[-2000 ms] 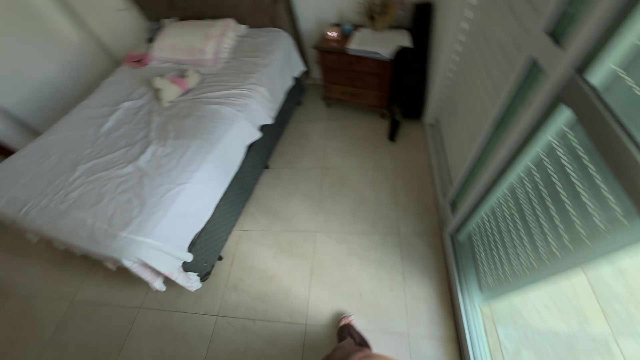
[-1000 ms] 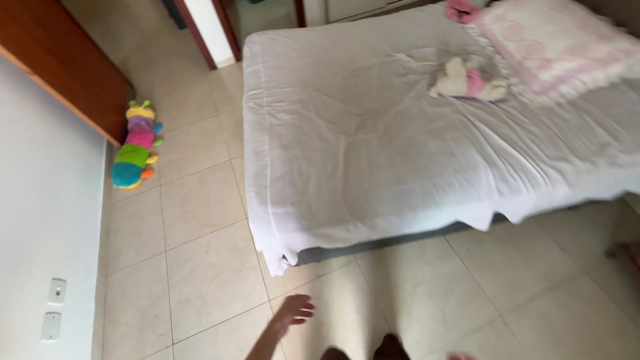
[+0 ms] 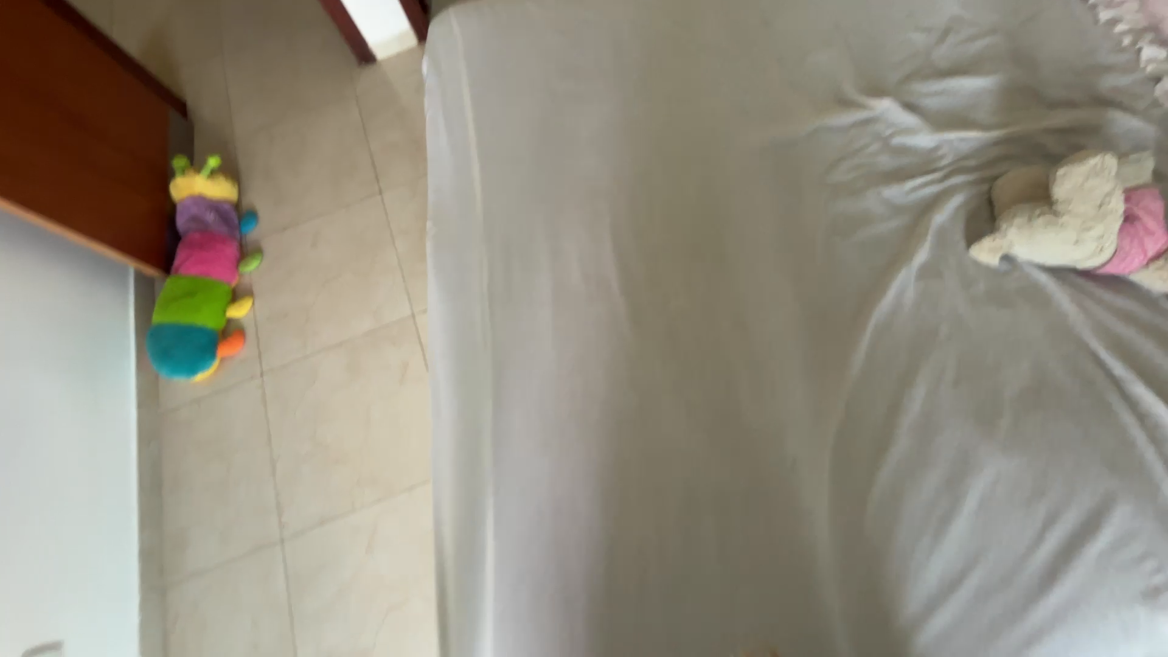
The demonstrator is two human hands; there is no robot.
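Neither of my hands can be made out; only a tiny blurred skin-toned patch touches the bottom edge of the view. A bed with a wrinkled white sheet (image 3: pixel 675 347) fills the middle and right. On the sheet at the right lies a cream plush toy (image 3: pixel 1063 214) with a pink garment, cut off by the frame. Part of a pink, frilled pillow (image 3: pixel 1136 27) shows in the top right corner. A multicoloured plush caterpillar (image 3: pixel 203 274) lies on the tiled floor at the left, beside a brown wooden door.
The wooden door (image 3: pixel 87 137) stands at the upper left, next to a pale wall (image 3: pixel 64 438). Beige floor tiles (image 3: pixel 347 411) run between the wall and the bed's edge. At the top, dark red door frame parts (image 3: pixel 349 27) flank a white strip.
The view has swung from the bed's side and the glass door to a closer look at the sheet. A hand seen low in the frame one second ago has left view.
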